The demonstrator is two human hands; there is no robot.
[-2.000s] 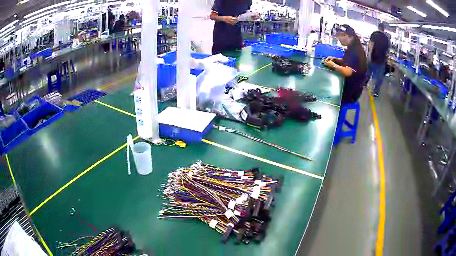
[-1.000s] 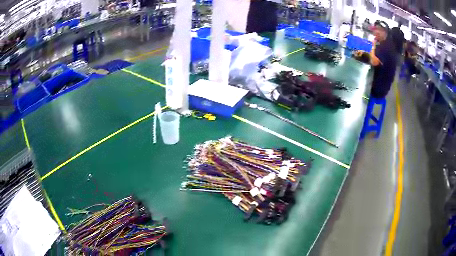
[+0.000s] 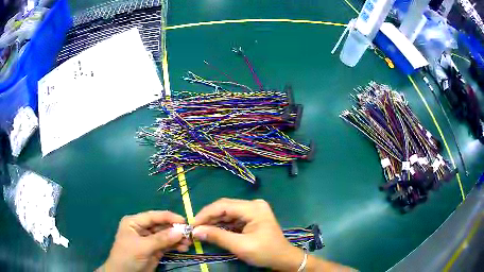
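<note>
My left hand pinches a small white marker sleeve between thumb and fingers at the bottom centre. My right hand holds the terminal ends of a wire harness against the sleeve; the fingertips of both hands nearly touch. Its black connector lies to the right, past my right hand. Whether the wires are inside the sleeve is too small to tell. More wires lie under my hands. Beyond them is an unlabelled harness pile, with black connectors at its right side.
A harness pile with white sleeves lies at the right. A bag of sleeves lies at the left, below a white paper sheet on a dark rack. A blue bin stands upper left. A plastic cup stands upper right.
The view has swung down and left onto the near table. Both hands, the paper, the bag of sleeves and the whole unlabelled pile now show; the people and aisle are out of view.
</note>
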